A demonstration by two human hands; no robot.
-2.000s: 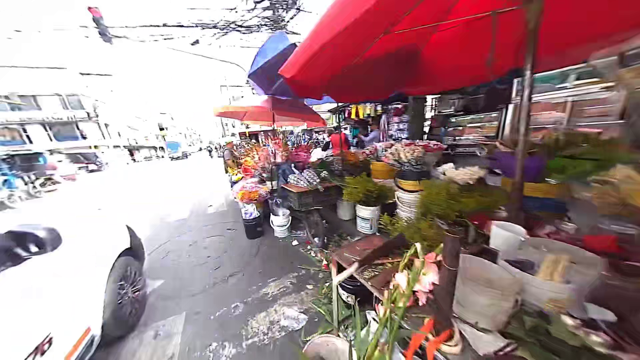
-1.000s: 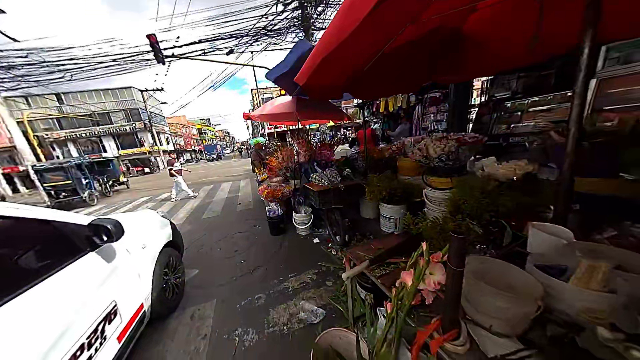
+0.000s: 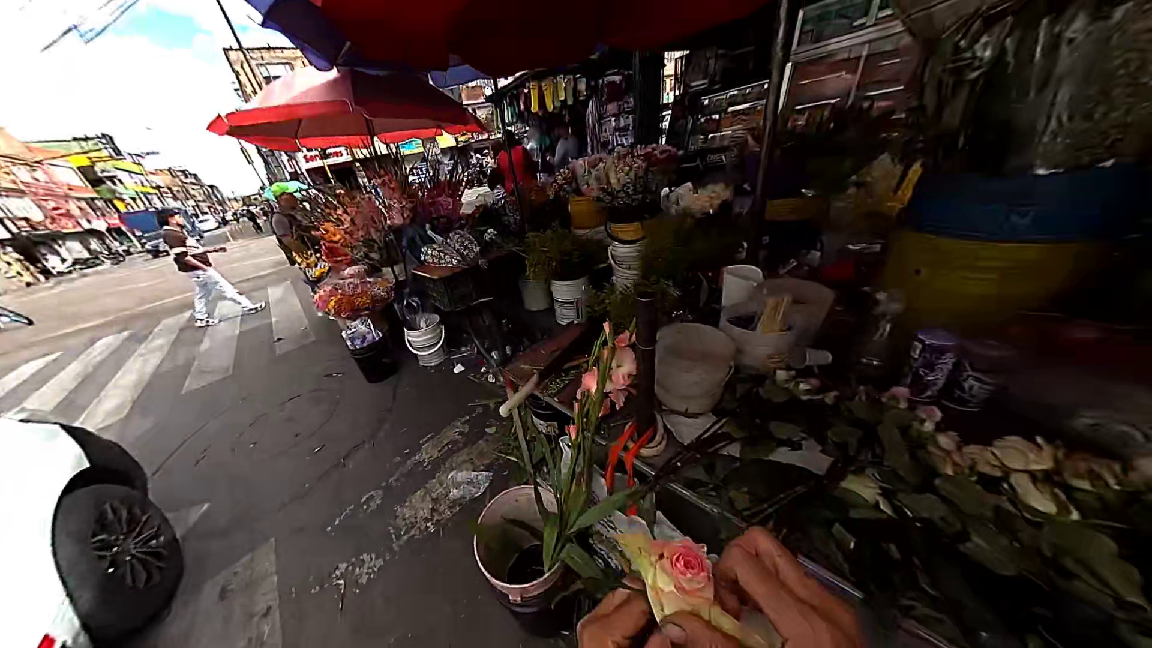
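A pink and cream rose (image 3: 686, 569) is held between both my hands at the bottom centre of the view. My left hand (image 3: 621, 619) grips it low on the left, thumb in front of the pale outer petals. My right hand (image 3: 792, 589) closes on its right side with bent fingers. The stem is hidden by the hands. Just left and beyond stands a bucket (image 3: 517, 549) with pink gladioli (image 3: 615, 373). To the right of my hands, cream roses (image 3: 1021, 454) lie among dark green leaves.
A white car (image 3: 54, 522) stands at the lower left beside the crosswalk (image 3: 148, 369), where a person (image 3: 193, 265) walks. A post (image 3: 645, 360), a white bucket (image 3: 693, 364) and a blue and yellow barrel (image 3: 999, 261) stand ahead and right. Red umbrellas (image 3: 351, 103) hang overhead.
Both hands and the rose have come into view at the bottom. The view has turned down and to the right. The white car shows less at the left edge.
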